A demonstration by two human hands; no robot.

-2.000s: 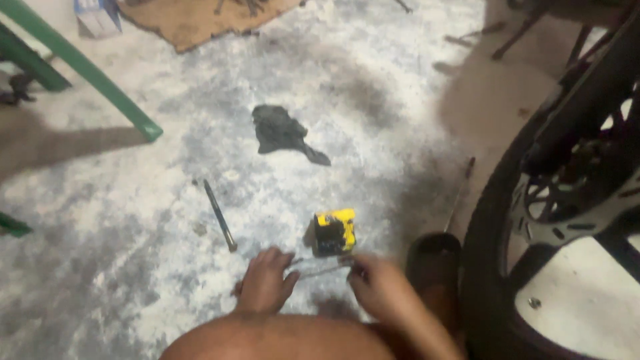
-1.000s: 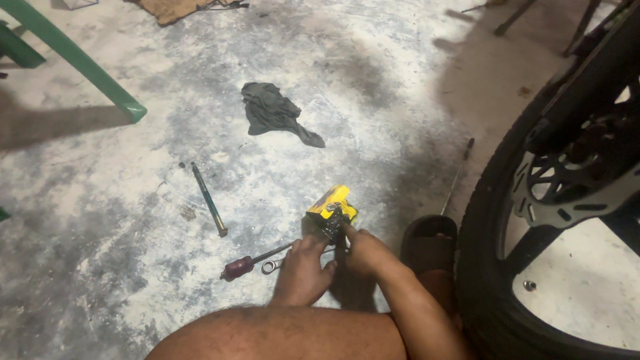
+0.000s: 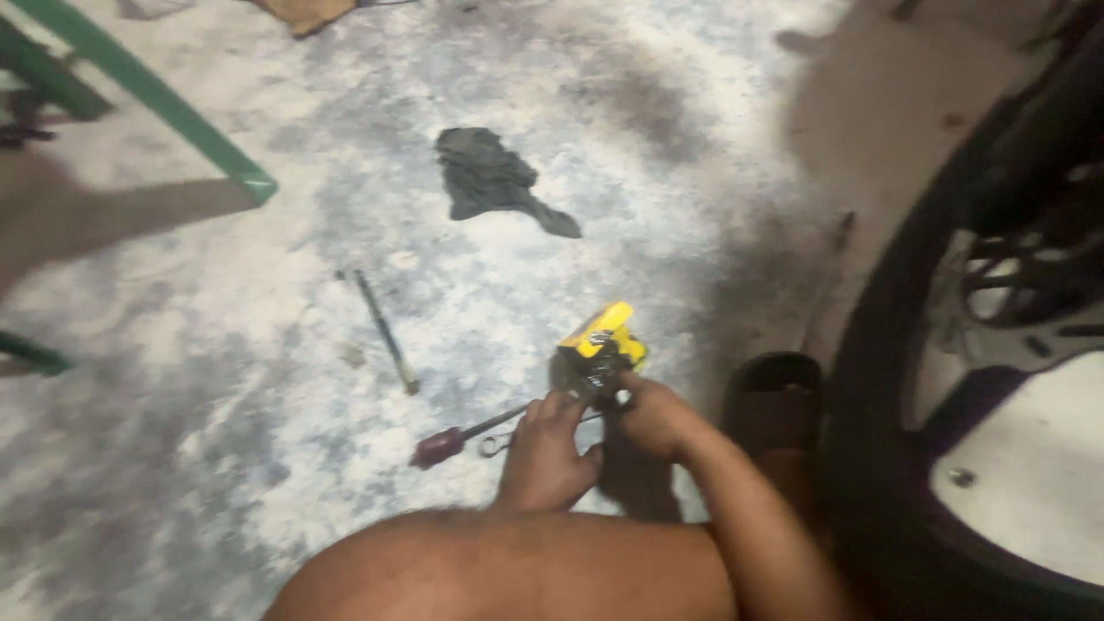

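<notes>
My left hand is low beside a small yellow container with dark, glossy contents. Its fingertips are near the container's lower side; whether they grip it cannot be told. My right hand reaches to the container's right side, fingers bent at the dark contents, their hold blurred. Left of my left hand lie a screwdriver with a dark red handle and the ring end of a wrench, both partly hidden by that hand. Farther left a long metal axle or bolt lies on the floor.
A dark grey rag lies ahead on the mottled concrete floor. A motorcycle wheel's black tire stands at the right, a sandal beside it and a thin rod ahead. A green metal leg stands upper left.
Two seconds ago both hands held a thin metal piece in front of the container. Since then they have moved up to the container, which has become tilted. The screwdriver and ring end have come into sight.
</notes>
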